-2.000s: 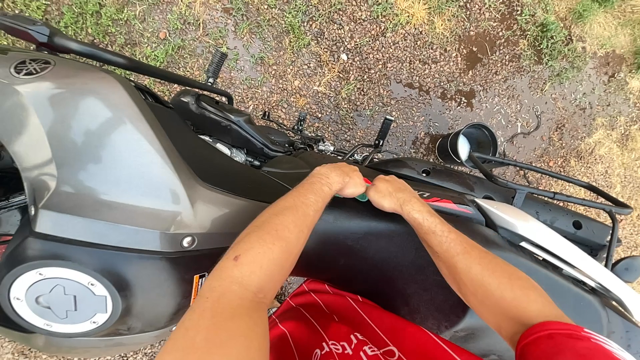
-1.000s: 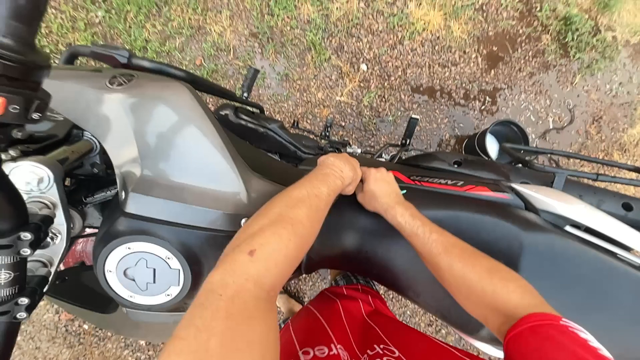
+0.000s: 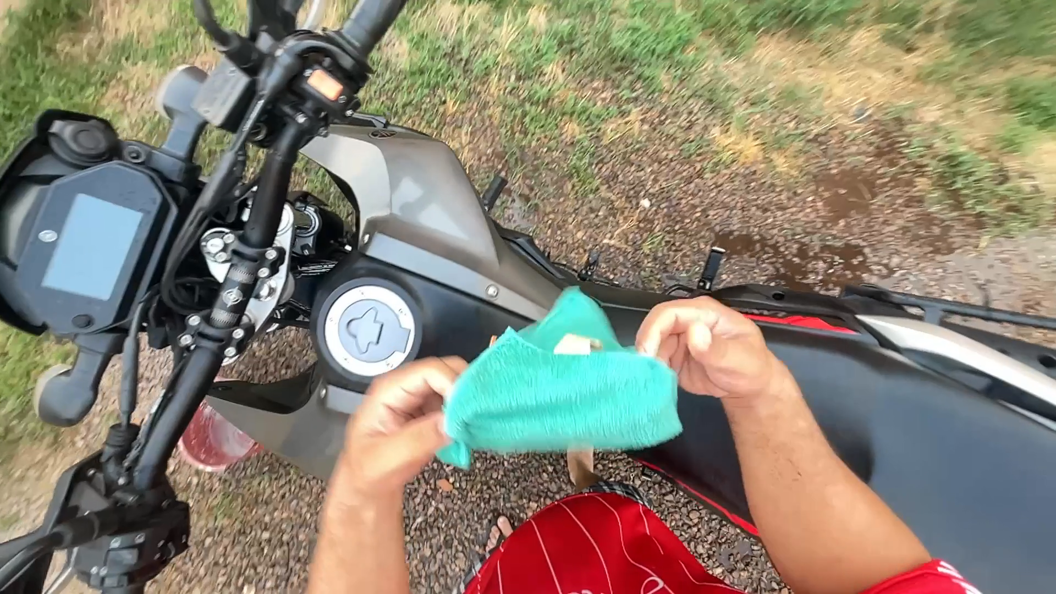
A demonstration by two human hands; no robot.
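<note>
A green microfiber cloth (image 3: 569, 400) is spread between my two hands above the motorcycle's black seat and tank area. My left hand (image 3: 404, 421) pinches its left edge, just below the round fuel cap (image 3: 369, 332). At the cloth's upper right corner, the thumb and fingers of my right hand (image 3: 705, 342) grip it over the seat (image 3: 932, 437). Part of the cloth stands up in a fold behind, with a pale tag (image 3: 576, 344) showing.
The handlebar (image 3: 268, 194) and the display (image 3: 92, 246) are at the left. A reddish bucket (image 3: 216, 437) stands on gravel below the tank. Beyond the motorcycle lie wet gravel and grass, and a black rear rack (image 3: 949, 307) runs along the right.
My hands, together by the seat's far side before, are now apart and nearer my body, with the cloth stretched between them. The view has shifted toward the handlebar.
</note>
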